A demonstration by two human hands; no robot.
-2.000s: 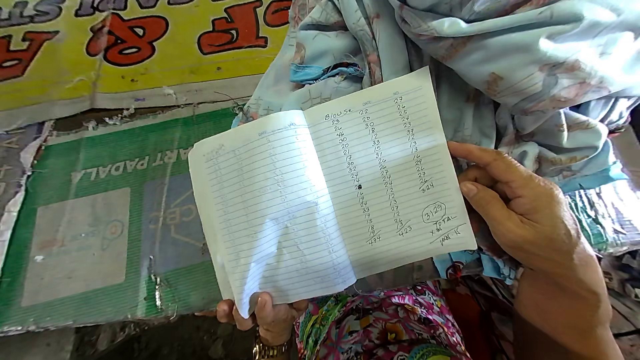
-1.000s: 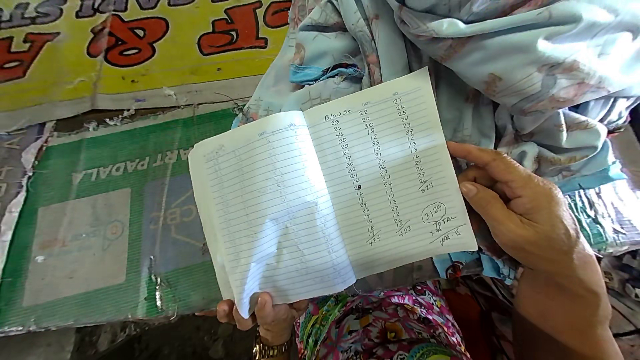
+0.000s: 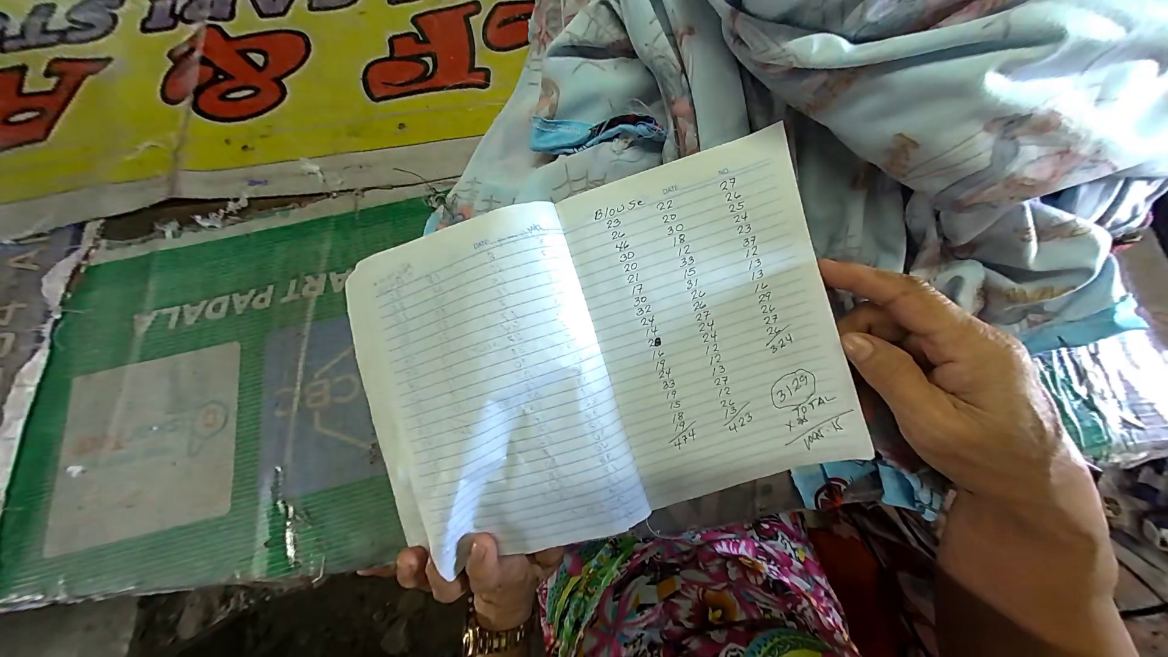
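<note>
An open lined notebook (image 3: 703, 347) shows handwritten columns of figures on its right page, while faint marks show through on the left page. My left hand (image 3: 484, 575) grips the notebook's lower left corner, where the page edge curls up; a gold-coloured metal band is on that wrist. My right hand (image 3: 940, 383) holds the right edge between thumb and fingers. Pale blue-grey printed fabric (image 3: 912, 82) lies bunched behind the notebook and beyond my right hand.
A green printed corrugated sheet (image 3: 182, 456) lies at the left, with a yellow printed banner (image 3: 319, 119) beyond it. Colourful floral cloth (image 3: 703, 593) shows below the notebook. Light blue fabric pieces (image 3: 876, 484) hang near my right wrist.
</note>
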